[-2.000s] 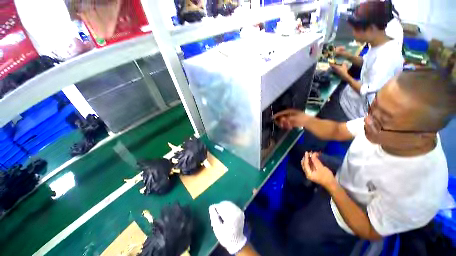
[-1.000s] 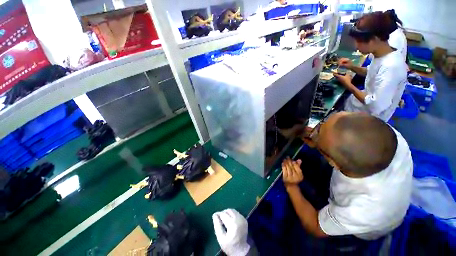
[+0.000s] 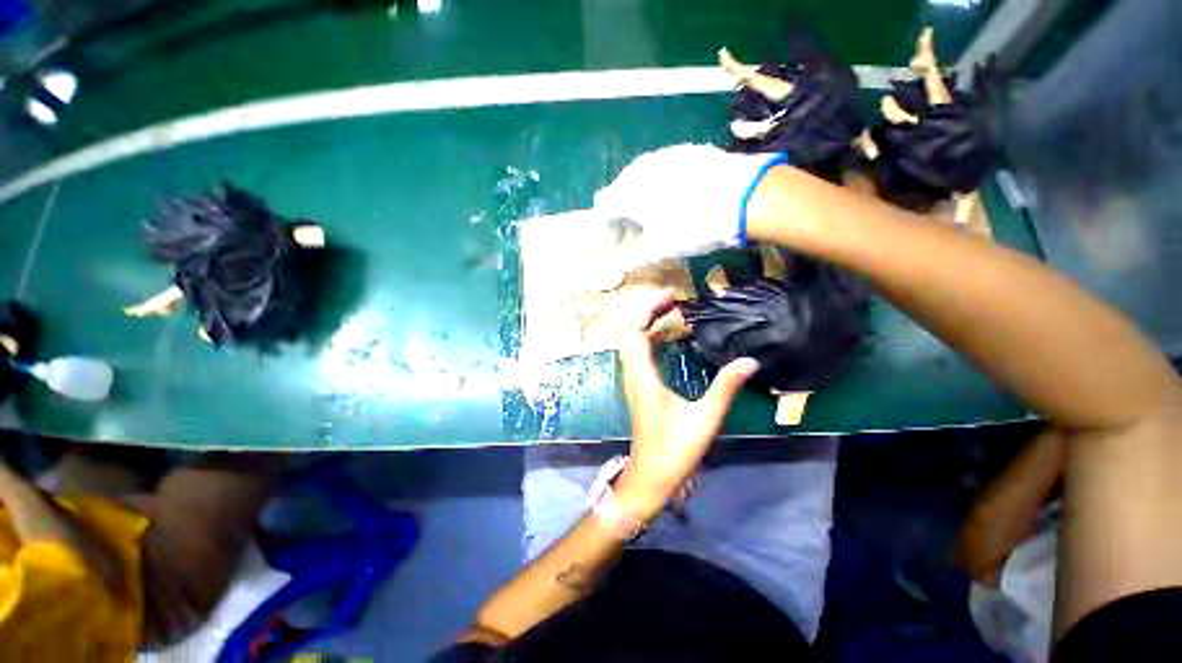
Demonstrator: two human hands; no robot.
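A black figure subassembly [image 3: 765, 326] with beige ends lies on the bench, right of the cardboard glue board [image 3: 551, 304]. My left hand [image 3: 674, 402] is bare. Its thumb and fingers are apart at the clump's left side, fingertips close to a beige end; I cannot tell if they touch it. My right hand [image 3: 687, 207], in a white glove with a blue cuff edge, is over the board's upper part. A small greyish spot shows at its fingers; I cannot tell whether it holds anything.
Another black clump [image 3: 240, 266] lies on the green bench [image 3: 415, 168] at left. Two more clumps [image 3: 810, 110] [image 3: 940, 136] lie at upper right. A pale bottle-like thing [image 3: 78, 377] is at far left. A person in yellow [image 3: 78, 583] sits at lower left; part of another shows at lower right.
My view has swung from the neighbours at right down to the bench before me. My bare left hand has come into view, and my gloved right hand is now over the glue board.
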